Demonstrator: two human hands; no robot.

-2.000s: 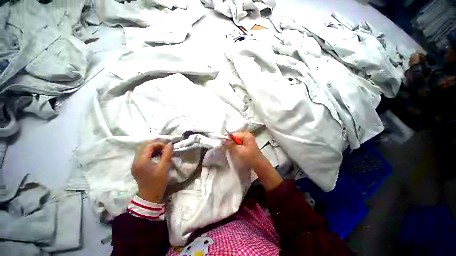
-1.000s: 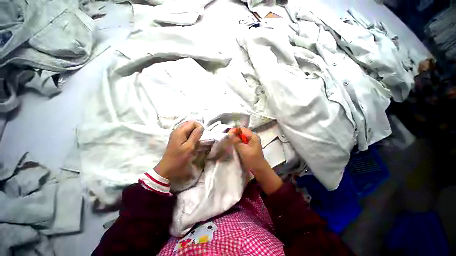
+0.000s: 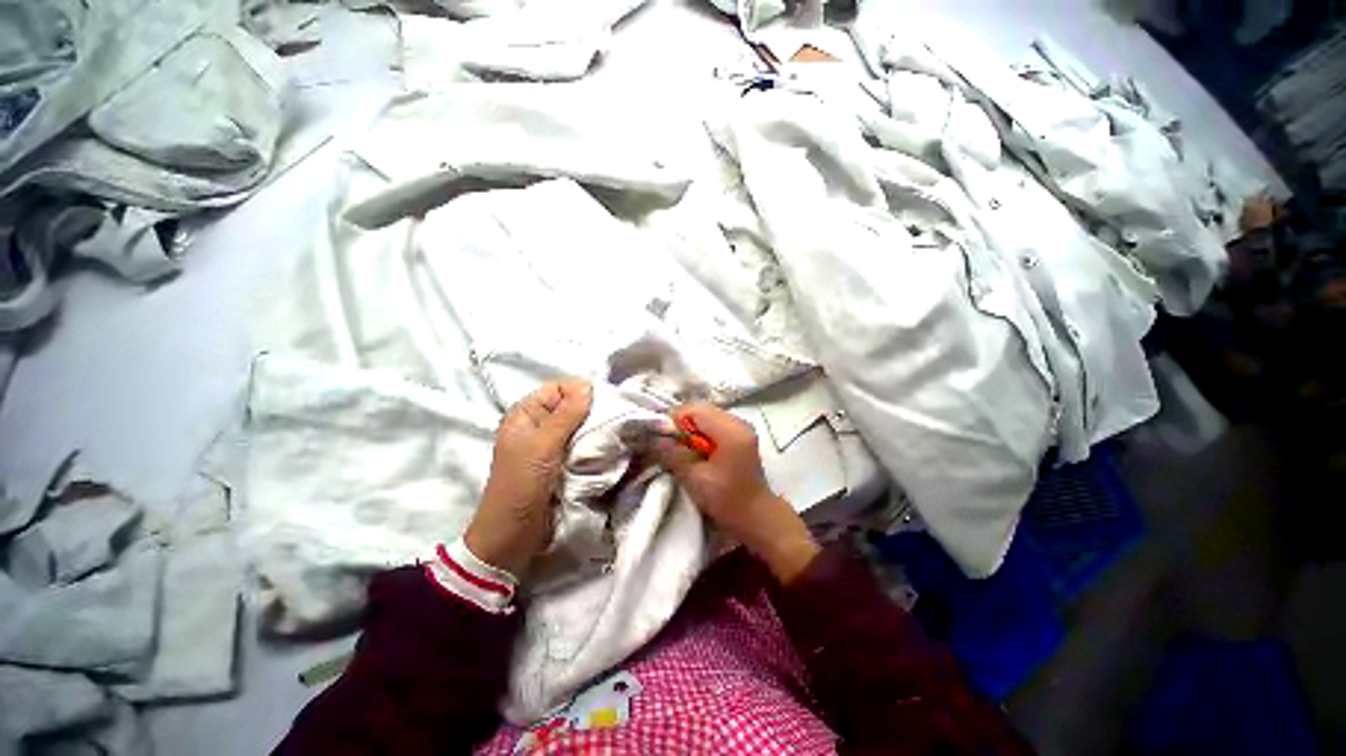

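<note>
A pale white shirt (image 3: 399, 443) lies crumpled in front of me, its near part hanging over the pink checked apron. My left hand (image 3: 526, 458) pinches a fold of it between thumb and fingers. My right hand (image 3: 723, 476) is just to the right, closed around orange-red thread snips (image 3: 694, 434), which are mostly hidden in the fingers. The right fingertips touch the gathered cloth. The snips' metal tip cannot be made out clearly.
More pale shirts (image 3: 915, 355) lie heaped on the right, one with buttons. Other garments (image 3: 177, 118) lie at upper left, and folded ones (image 3: 192, 613) at lower left on the white table (image 3: 111, 392). Blue plastic crates (image 3: 974, 606) stand below the right edge.
My left hand has moved right, closer to my right hand, and now pinches the cloth. Since one second ago, the cloth between the hands has bunched differently. The right hand keeps the snips.
</note>
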